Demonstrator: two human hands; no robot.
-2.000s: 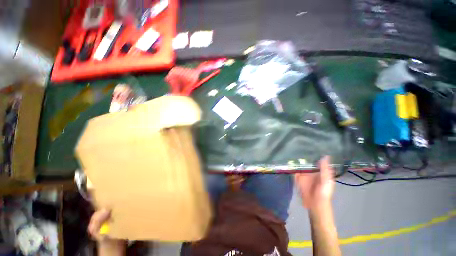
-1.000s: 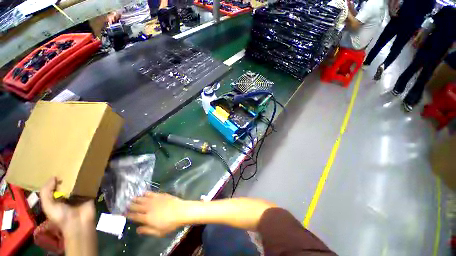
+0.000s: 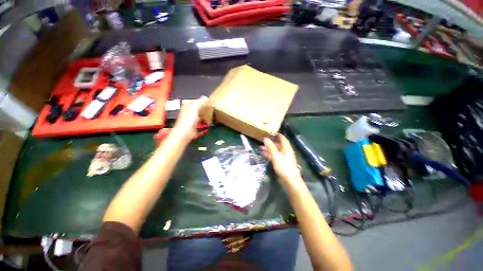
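A brown cardboard box (image 3: 257,98) is held tilted over the back edge of the green mat and the dark strip. My left hand (image 3: 191,117) grips the box at its left end, with the fingers partly hidden. My right hand (image 3: 280,153) is at the box's lower right corner, fingertips against it. A crumpled clear plastic bag (image 3: 241,180) lies on the mat below the box, with a white card (image 3: 213,170) at its left edge.
A red tray (image 3: 106,127) with dark and white parts lies left. A black-handled tool (image 3: 311,154) and a blue soldering station (image 3: 364,168) with cables lie right. A small bag (image 3: 108,159) lies front left. A white stack (image 3: 222,48) is on the dark strip.
The view has swung back to the bench. The box has moved from the left to the middle, over the strip's edge. My right hand has left the plastic bag and now touches the box.
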